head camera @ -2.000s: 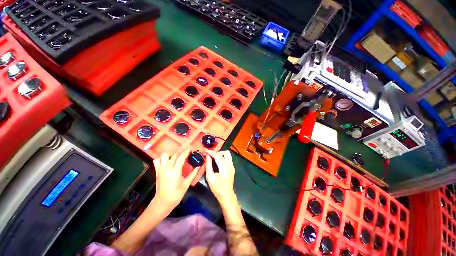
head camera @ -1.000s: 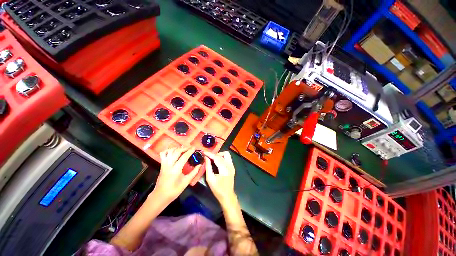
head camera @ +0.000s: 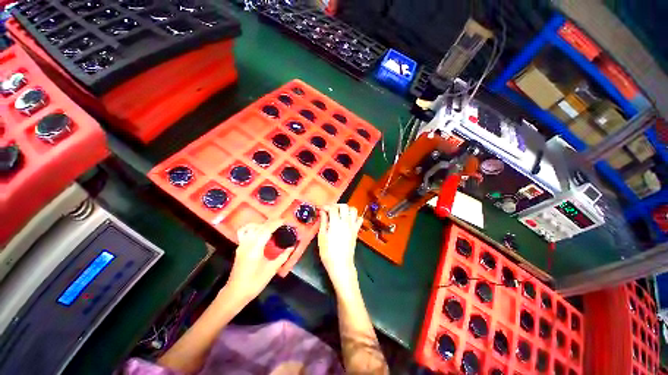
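Note:
My left hand [head camera: 253,256] holds a round black watch head [head camera: 285,236] between thumb and fingers, over the near corner of the left red tray [head camera: 236,216]. The watch face looks dark. My right hand [head camera: 339,231] is just right of that corner, palm down, fingers bent beside another watch head [head camera: 305,213] in its pocket. I cannot tell whether the right fingers hold anything small. The orange toggle press [head camera: 392,209] stands just beyond my right hand, its red lever [head camera: 447,195] hanging down.
The right red tray [head camera: 505,304] holds many watch heads, with a thin dark wire across it. Black trays [head camera: 165,51] sit on a red stack at upper left. A grey box with blue display [head camera: 86,278] is lower left. A power supply [head camera: 564,216] and blue box [head camera: 396,67] are behind.
My right hand has moved away from the held watch head, to the right and slightly up. The blue-lit mark on the held watch head no longer shows. The camera view has shifted slightly.

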